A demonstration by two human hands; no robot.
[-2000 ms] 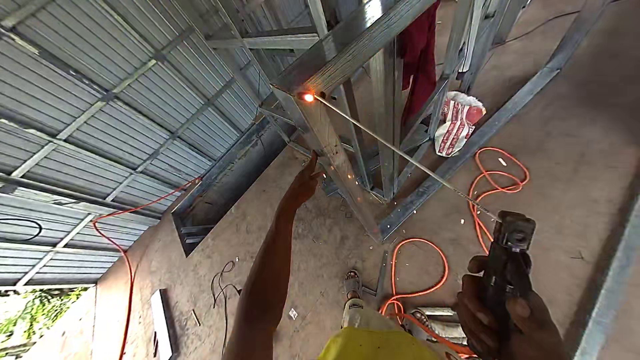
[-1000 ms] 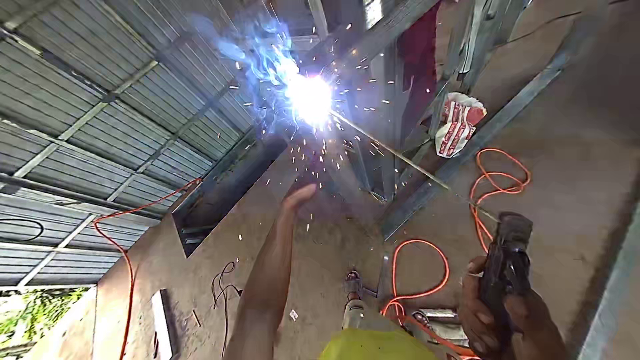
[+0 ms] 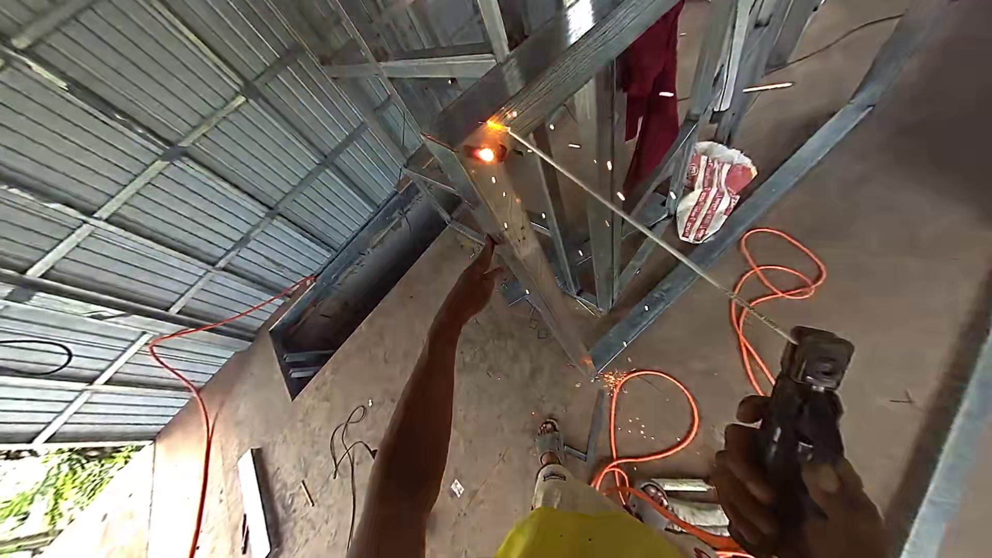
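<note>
My right hand is closed around a black electrode holder at the lower right. From its jaws a long thin welding electrode runs up and left to a joint of the steel frame. Beside its glowing tip, an orange-hot spot shows on the joint, and sparks fall from there. My left hand touches the side of the slanting steel channel below the joint, with a finger pointing up along it; its exact hold cannot be told.
Orange cable lies in loops on the concrete floor near my feet. A red and white sack rests by the frame's lower bar, and dark red cloth hangs behind. Corrugated metal sheeting stands at left. Sparks reach the floor.
The bright arc and bluish smoke of one second ago are gone, leaving a glowing spot and flying sparks. My left hand stays near the channel; my right still holds the electrode holder.
</note>
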